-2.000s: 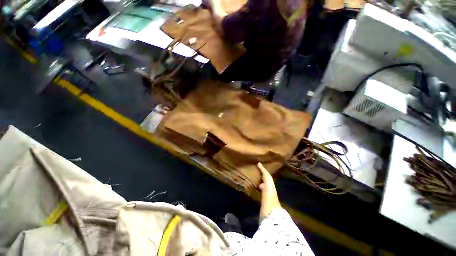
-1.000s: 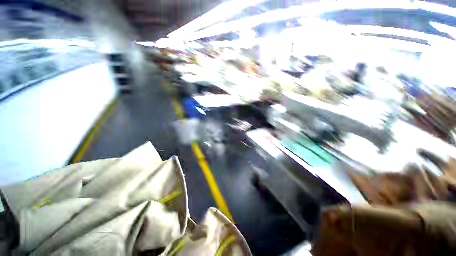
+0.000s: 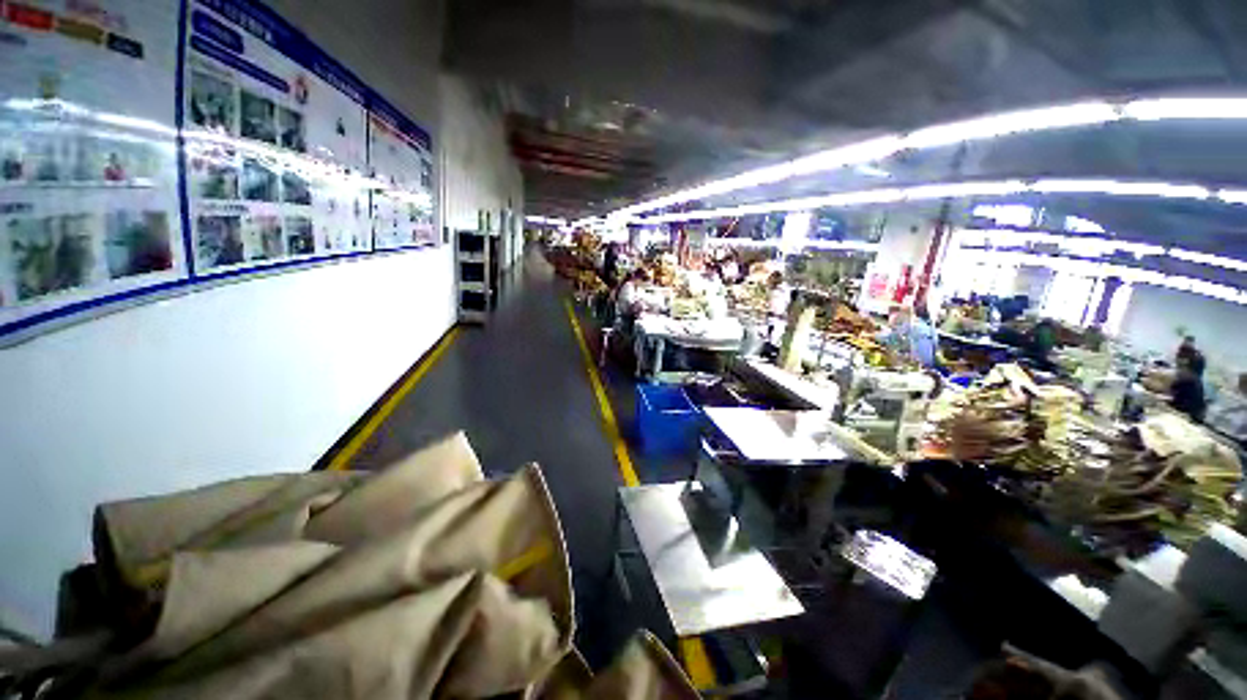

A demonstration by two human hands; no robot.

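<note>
A large armful of cream bags point(image 3: 369, 588) fills the lower left of the head view, close to me, with folded, creased panels and yellow marks on some of them. Their lower part is cut off by the bottom edge. Neither of my hands shows; whatever holds the bags is hidden or out of the picture. A small dark, blurred brownish shape shows at the bottom edge on the right, and I cannot tell what it is.
A dark aisle point(image 3: 513, 397) with yellow lines runs ahead beside a white wall point(image 3: 178, 397) with posters. A dark rack point(image 3: 473, 278) stands by the wall. To the right are a pale-topped stand point(image 3: 704, 558), a blue crate point(image 3: 666, 416), work tables, bag heaps point(image 3: 1012, 417) and people farther off.
The view has swung up from the brown bags to face along the aisle. My hand, earlier on the brown bags, is out of view. The cream bags remain at the lower left.
</note>
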